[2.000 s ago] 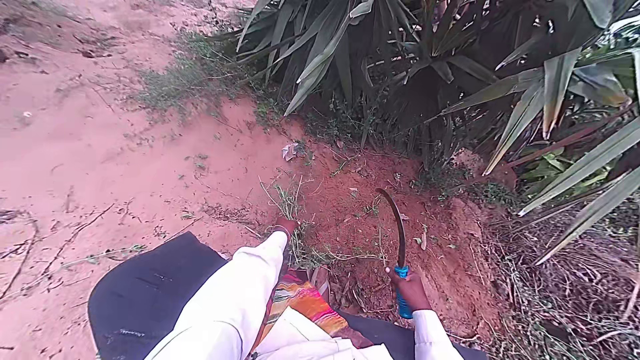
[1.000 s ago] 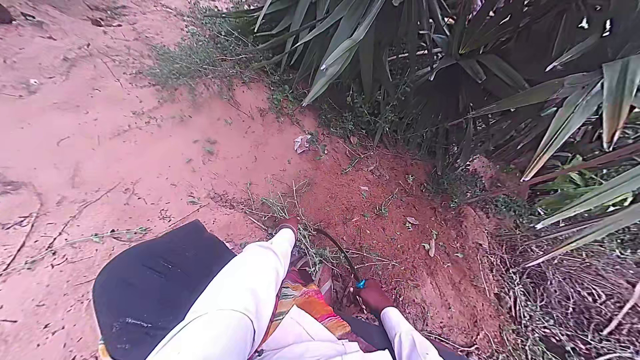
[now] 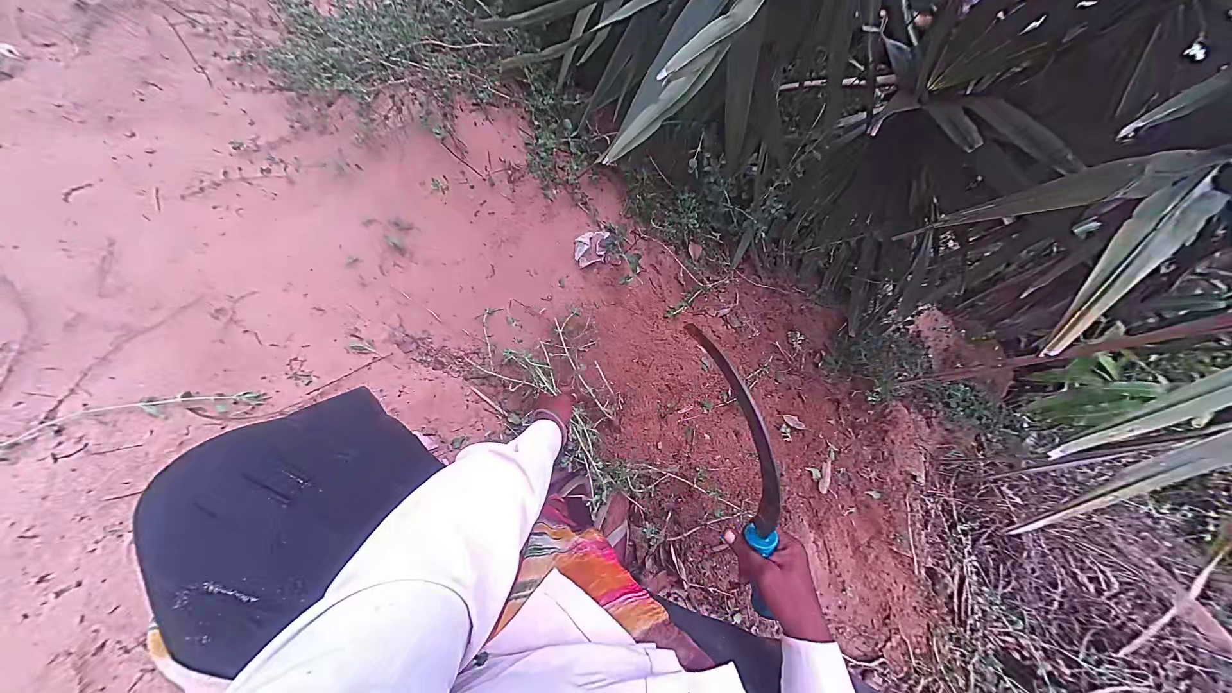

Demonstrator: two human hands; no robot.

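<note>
My right hand (image 3: 784,582) is closed around the blue handle of a sickle (image 3: 746,409), whose dark curved blade points up and away over the reddish soil. At the end of the white sleeve, my left hand (image 3: 553,409) is mostly hidden by its own wrist, beside thin green weeds (image 3: 539,366); whether its fingers grip the stems cannot be told. More cut or uprooted-looking stems (image 3: 616,472) lie just below and to the right of it. Striped orange and pink cloth (image 3: 587,568) covers my lap between the arms.
Long-leaved spiky plants (image 3: 866,144) overhang the upper right. Dry straw-like litter (image 3: 1059,577) lies at the lower right. A crumpled pale scrap (image 3: 592,248) rests on the soil ahead. Low green weeds (image 3: 375,58) grow at the top, and dark cloth (image 3: 279,529) spreads at the left.
One second ago the sickle blade reached in toward the weeds by my left hand; now my right hand has moved it away to the right, with the blade raised. My left hand stays low by the weeds.
</note>
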